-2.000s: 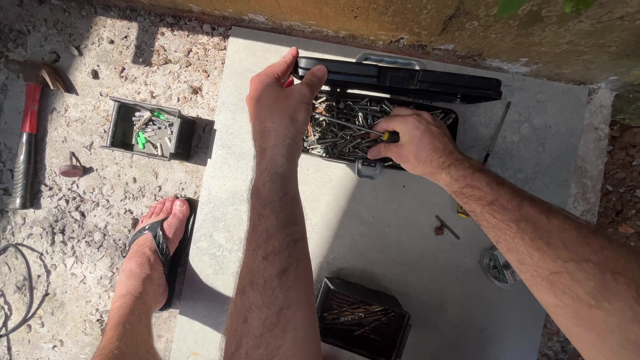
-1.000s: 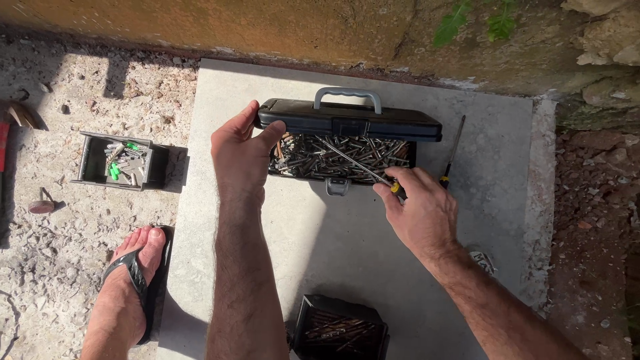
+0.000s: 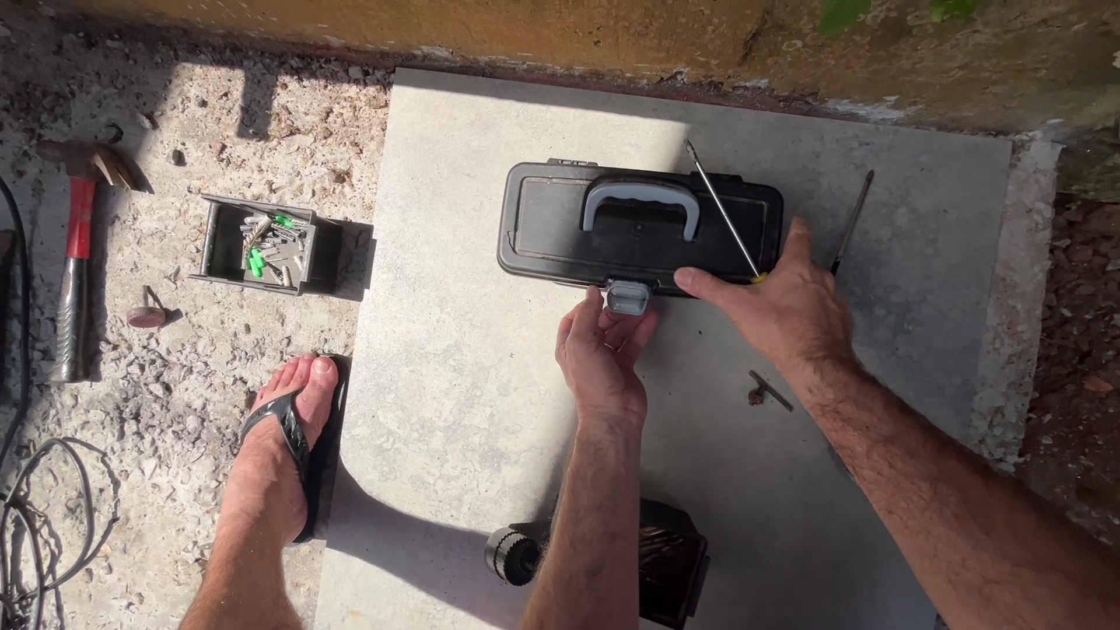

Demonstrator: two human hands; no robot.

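Observation:
A black plastic toolbox [image 3: 542,219] with a grey handle [image 3: 643,191] lies on the grey board, its lid down. My left hand [image 3: 604,359] is at the front edge, fingers around the grey latch [image 3: 627,297], which sticks outward. On the right end of the lid rests my right hand [image 3: 787,297], thumb near the front edge. It holds a screwdriver [image 3: 724,210] by its mostly hidden handle, the long shaft slanting over the lid. Another screwdriver [image 3: 853,219] lies just to the right, its handle hidden behind that hand. The screws inside the box are out of sight.
An open black bin [image 3: 311,249] of wall plugs and a claw hammer [image 3: 79,219] lie on rough ground at left, with a black cable [image 3: 87,525]. Near my left forearm are a hole saw [image 3: 514,556] and a dark bin [image 3: 691,569]. A chuck key [image 3: 772,391] lies at right.
The toolbox lid, raised in the earlier frames over a pile of screws, has come down. My left hand has moved from the lid's left end to the front latch. The right hand still holds the screwdriver.

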